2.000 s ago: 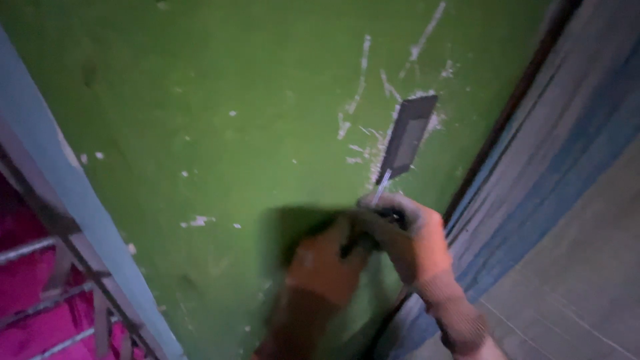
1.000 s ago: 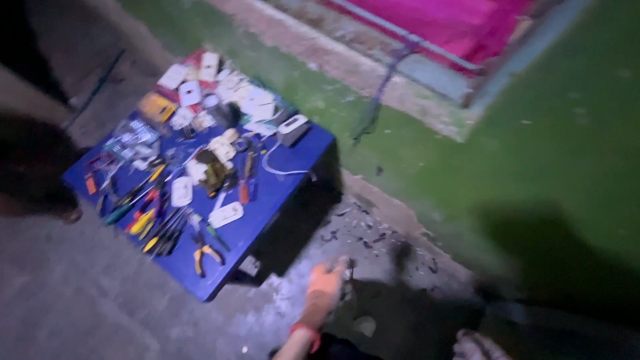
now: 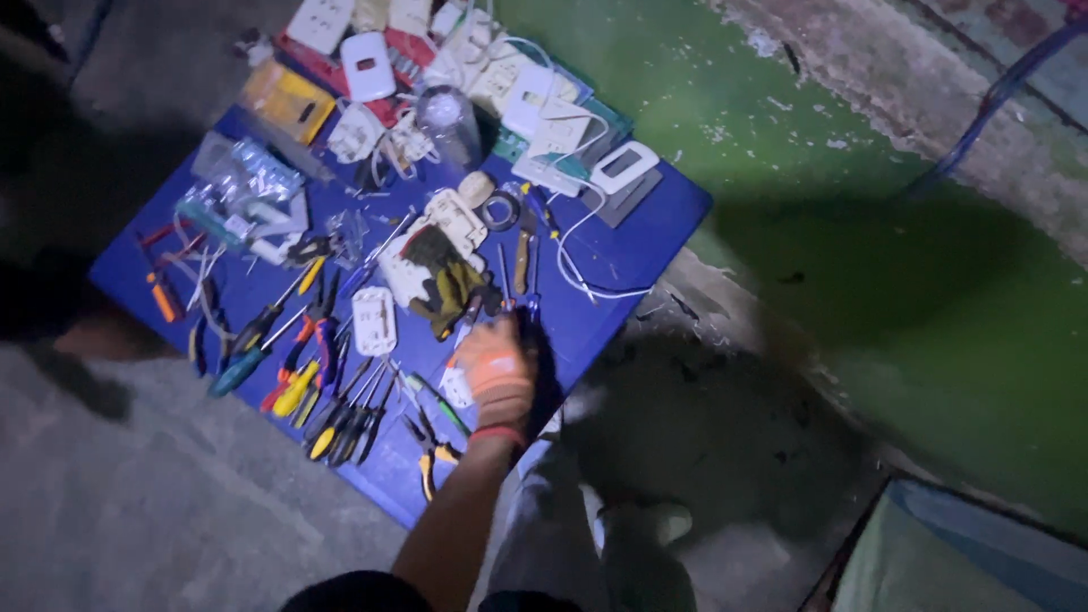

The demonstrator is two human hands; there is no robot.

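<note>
My left hand point(image 3: 497, 365), in an orange glove with a red cuff, reaches over the near right part of a blue tabletop point(image 3: 586, 319). Its fingers are beside small screwdrivers point(image 3: 507, 299) and just below a dark and olive work glove point(image 3: 446, 285); whether they grip anything is unclear. A wood-handled knife point(image 3: 522, 263) and a roll of black tape point(image 3: 500, 210) lie farther up. Left of the hand are a white rectangular electrical fitting point(image 3: 374, 320), yellow-handled pliers point(image 3: 431, 455) and several screwdrivers point(image 3: 344, 429). My right hand is out of view.
White switch and socket parts point(image 3: 531, 102), a yellow case point(image 3: 289, 100) and clear plastic bags point(image 3: 242, 183) crowd the far side. A green wall point(image 3: 892, 280) rises at the right. Another person's leg point(image 3: 119, 336) is by the left edge, and my legs point(image 3: 552, 544) are below the tabletop.
The view has swung from the green wall down to the tabletop. Both hands were at a dark rectangular opening in the wall; my left hand has since come over the tools.
</note>
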